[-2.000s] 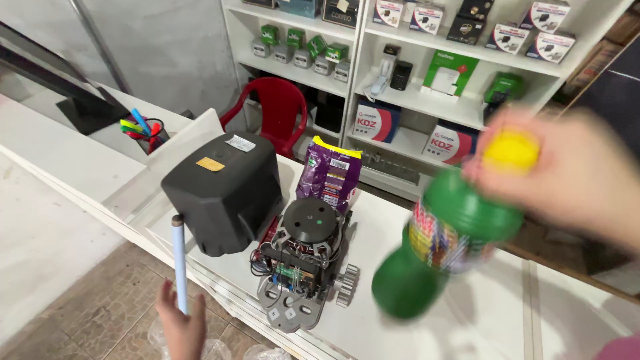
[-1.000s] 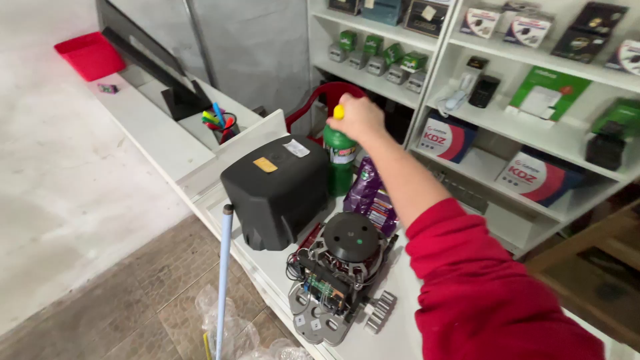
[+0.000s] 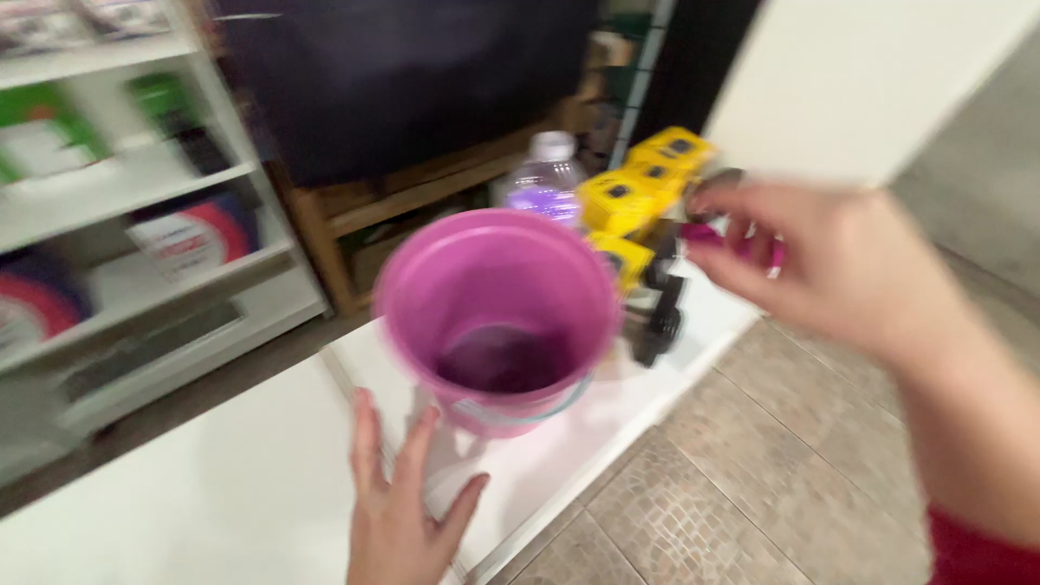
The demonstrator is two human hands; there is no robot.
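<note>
A pink plastic bucket [image 3: 500, 301] with a thin handle stands on the white counter, dark inside at its bottom. My left hand [image 3: 406, 496] is just in front of it, fingers spread, holding nothing. My right hand [image 3: 804, 268] is to the right of the bucket, its fingers closed around a small magenta object [image 3: 703, 235], blurred and partly covered by the fingers. Yellow boxes [image 3: 621, 199] and black parts [image 3: 662, 321] lie between the bucket and my right hand. Behind the bucket is a clear plastic bottle [image 3: 546, 183] with purple content and a white cap.
The white counter [image 3: 211, 479] runs from lower left toward the right, its front edge above the tiled floor [image 3: 691, 479]. White shelves [image 3: 122, 199] with boxes stand at the left. A dark panel [image 3: 406, 81] and wooden frame are behind the counter, with a pale wall at the right.
The view has swung right, to the bucket and yellow boxes. My right hand no longer holds the green bottle, which it held behind the black cover; my left hand no longer holds the pale stick.
</note>
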